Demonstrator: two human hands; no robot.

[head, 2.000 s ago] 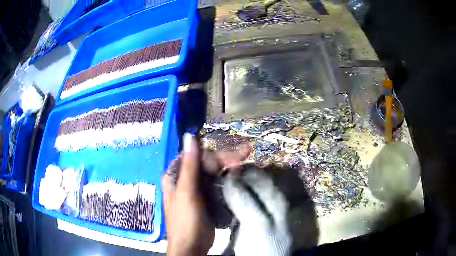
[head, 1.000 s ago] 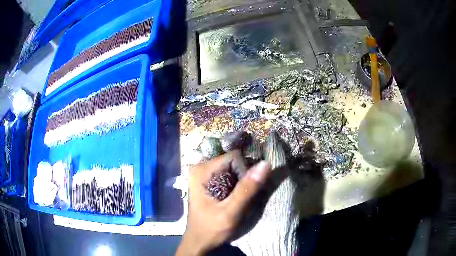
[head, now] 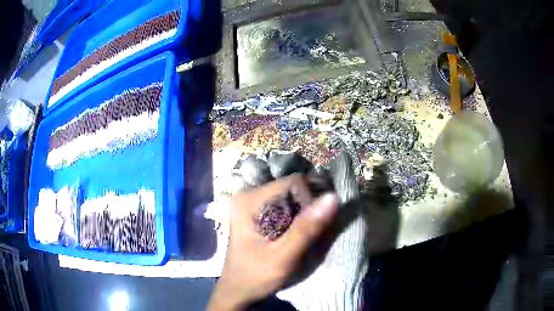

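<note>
My left hand (head: 261, 243), bare, is closed round a bundle of thin dark red-brown sticks (head: 275, 220), whose ends show between thumb and fingers. My right hand (head: 343, 237), in a pale ribbed knit glove, is just behind and right of it, touching or very close. Its greyish gloved fingertips curl out beyond my left knuckles. My left hand hides its palm, so I cannot tell if it also grips the bundle. A blue tray (head: 172, 182) on the left holds two rows of brown-and-white sticks (head: 118, 222) and white wads (head: 47, 218).
Another blue tray (head: 97, 27) with a stick row lies beyond. Crusty multicoloured residue (head: 389, 130) covers the bench before my hands, below a framed flat plate (head: 297, 51). At right are a dark cup (head: 466, 78) with an orange handle (head: 454, 73) across it and a translucent bowl (head: 468, 155).
Since the earliest frame, my blurred hands have come together, and the bundle ends now show in my left fist. Over the last second they barely moved; the bench view shifted slightly upward.
</note>
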